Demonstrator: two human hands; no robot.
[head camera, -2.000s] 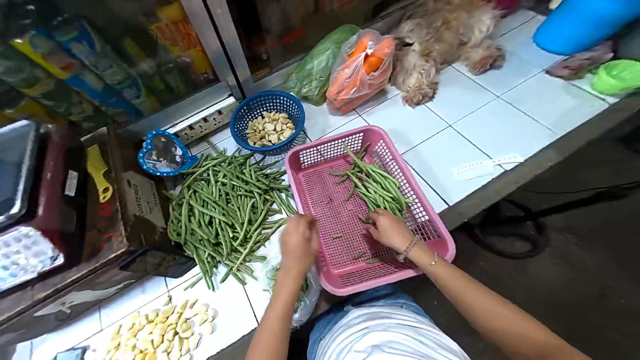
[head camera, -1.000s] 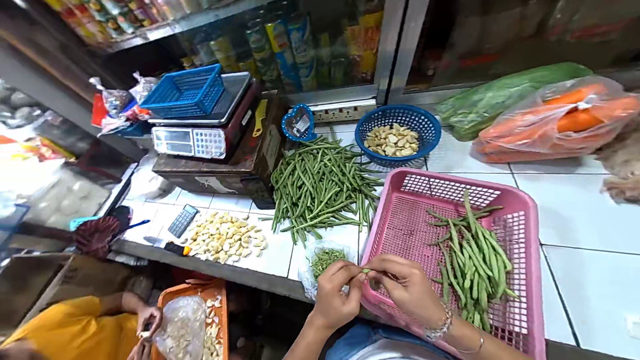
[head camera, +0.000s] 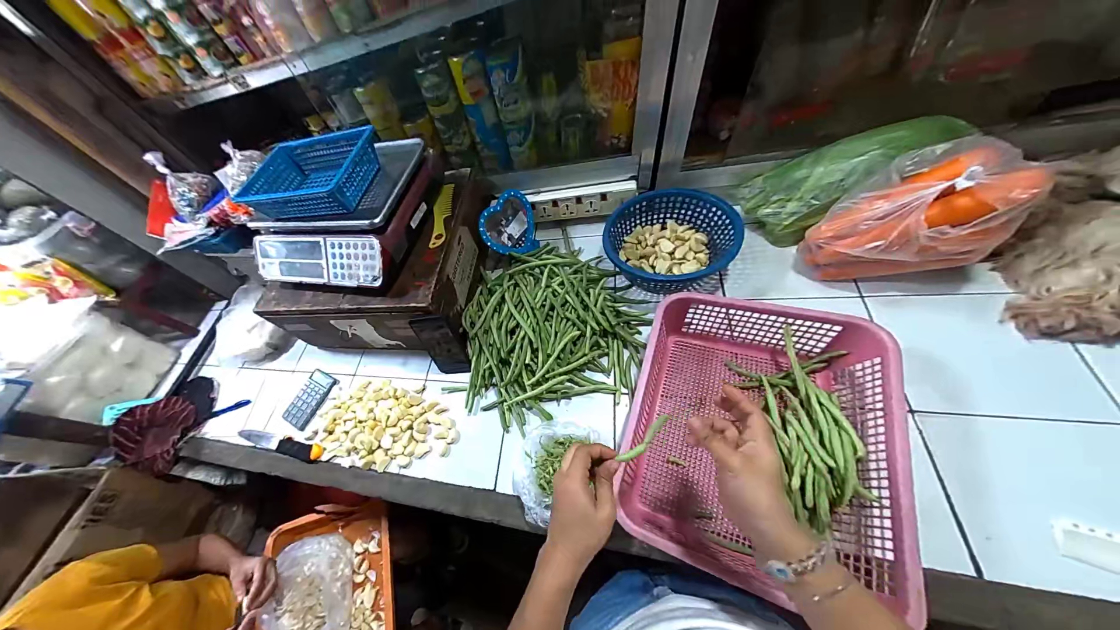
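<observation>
My left hand (head camera: 584, 492) pinches a short piece of green bean (head camera: 642, 439) at the near left rim of a pink plastic basket (head camera: 885, 350). Over the inside of that basket is my right hand (head camera: 744, 446), its fingers spread and holding nothing. Green beans (head camera: 814, 429) lie in the basket's right half, beside my right hand, with a few small bits on its bottom. A larger heap of green beans (head camera: 551, 328) rests on the tiles to the left. Below my left hand's side stands a plastic bag of green trimmings (head camera: 553, 459).
Peeled garlic cloves (head camera: 385, 426), a knife (head camera: 282, 444), a calculator (head camera: 310, 399) and a scale (head camera: 319, 260) are at left. Behind stand a blue colander (head camera: 674, 241) and bagged carrots (head camera: 932, 210). At lower left, a person's hand (head camera: 252, 579) is over an orange crate (head camera: 378, 560).
My hands, together a second ago, are now apart, the right one opened over the basket. The view has swung left since the oldest frame.
</observation>
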